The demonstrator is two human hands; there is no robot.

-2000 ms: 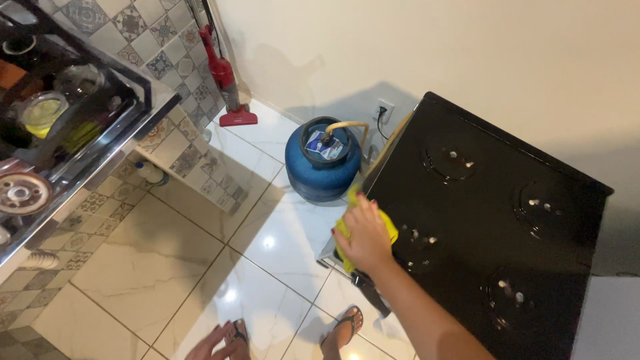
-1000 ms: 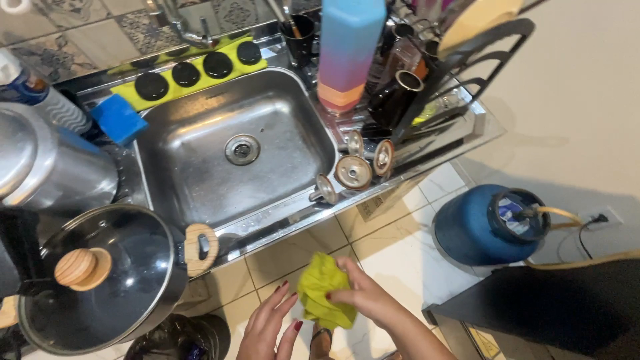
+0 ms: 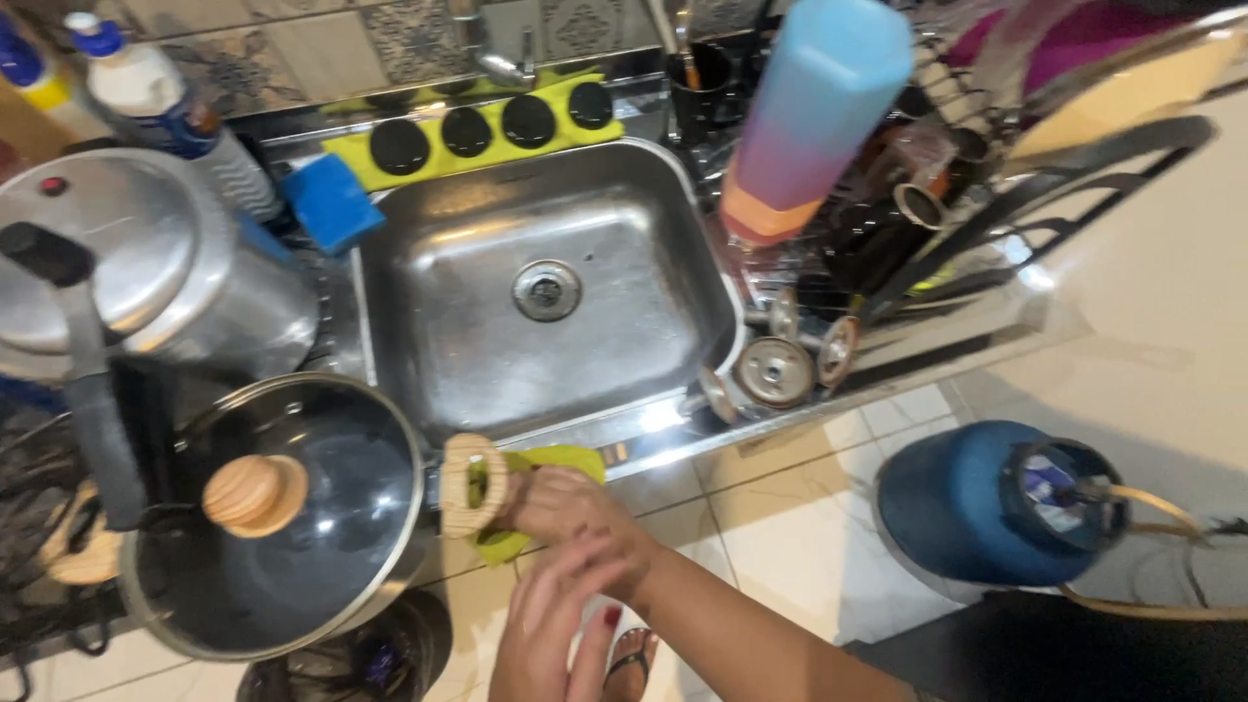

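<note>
My right hand [image 3: 561, 502] reaches in from the lower right, at the sink's front edge, with a yellow-green cloth [image 3: 570, 460] at its fingers; part of the cloth hangs behind the pot's wooden handle [image 3: 474, 487]. My left hand [image 3: 561, 619] is raised just below it, fingers apart, holding nothing. Above both hands lies the stainless steel sink basin [image 3: 468, 341]. A dark pot with a glass lid [image 3: 341, 565] and a wooden knob [image 3: 255, 494] stands to their left. Several metal burner parts [image 3: 775, 371] rest at the basin's right front corner.
Black burner caps [image 3: 400, 146] lie on a yellow-green cloth behind the basin, near a blue cloth or sponge [image 3: 331, 203]. A pressure cooker [image 3: 234, 302] stands left, a tall multicoloured bottle [image 3: 819, 107] right by the dish rack. A blue gas cylinder [image 3: 960, 507] stands on the floor.
The view has swung from the black cooktop to the sink. The right hand with the cloth, over the cooktop at first and then over the floor, is now at the sink's front edge beside the pot.
</note>
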